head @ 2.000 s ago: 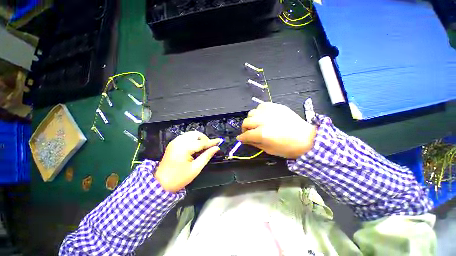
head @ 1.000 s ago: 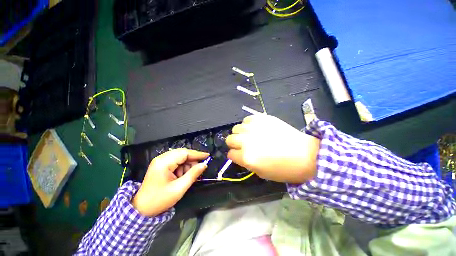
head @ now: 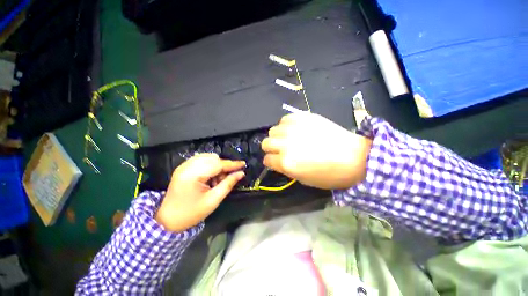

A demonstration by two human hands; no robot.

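Note:
A long black plastic housing (head: 159,167) with round forms in a row lies in front of me, partly hidden by both hands. My left hand (head: 200,188) is over its middle, thumb and forefinger pinched on something small and pale at their tips. My right hand (head: 315,149) is over its right part, fingers curled at a white sleeved piece (head: 263,175) on the yellow wire; whether they grip it cannot be seen. The yellow wire harness (head: 138,110) loops at the left with several white pieces and shows again above my right hand with more.
A black mat (head: 220,81) lies behind the housing. A parts tray (head: 66,165) with small silvery bits is at the left. A blue corrugated sheet (head: 463,52), a white tube (head: 388,63) and a slim pale tool (head: 359,106) are at the right. Black housings (head: 55,63) stand at the far left.
The camera view has shifted, moving the whole scene left since two seconds ago. My left hand has turned a little at the housing and its small piece shows less. My right hand stays beside it.

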